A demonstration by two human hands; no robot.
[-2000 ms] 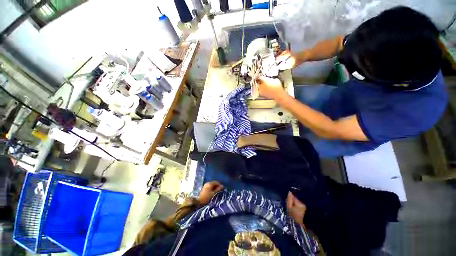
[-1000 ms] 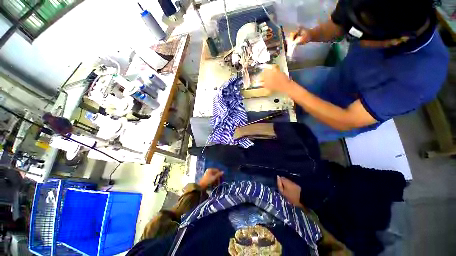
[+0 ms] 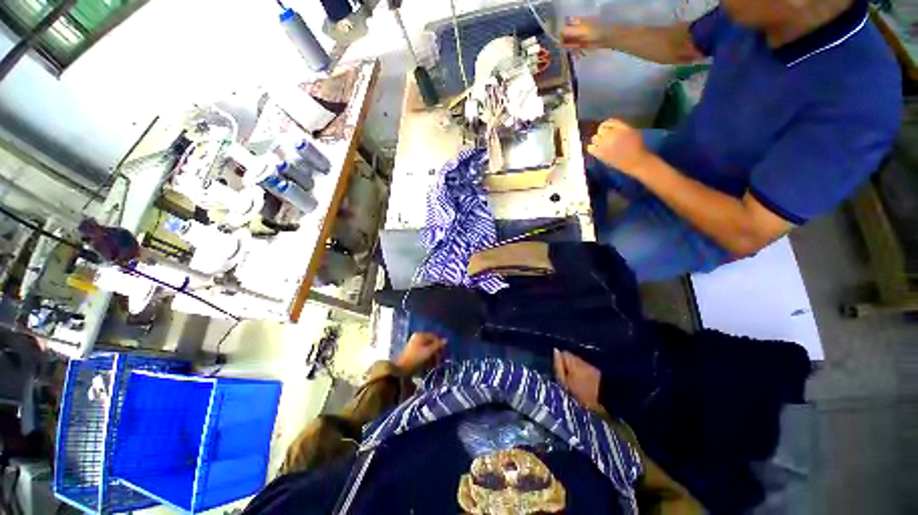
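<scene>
Dark denim pieces point(image 3: 564, 307) lie over the near table edge and my lap and hang down at the right. My left hand point(image 3: 421, 352) rests at the left edge of the denim, fingers curled on it. My right hand point(image 3: 578, 379) lies on the denim to the right, partly behind the striped apron edge. Whether either hand grips the cloth is too small to tell. The off-white overlock machine head point(image 3: 508, 80) stands at the far end of the table. A striped blue-violet and white cloth point(image 3: 458, 216) hangs from it. A brown patch point(image 3: 510, 259) lies on the denim.
A person in a blue polo shirt point(image 3: 795, 131) sits at the right of the machine. A side table point(image 3: 337, 196) at left holds thread cones point(image 3: 297, 171) and another machine. Blue crates point(image 3: 201, 433) stand on the floor at lower left. A white board point(image 3: 757, 302) is at right.
The other person's hands have moved off the machine head, one up to its far right, one down beside the table. The shiny front plate now shows. My hands have barely moved.
</scene>
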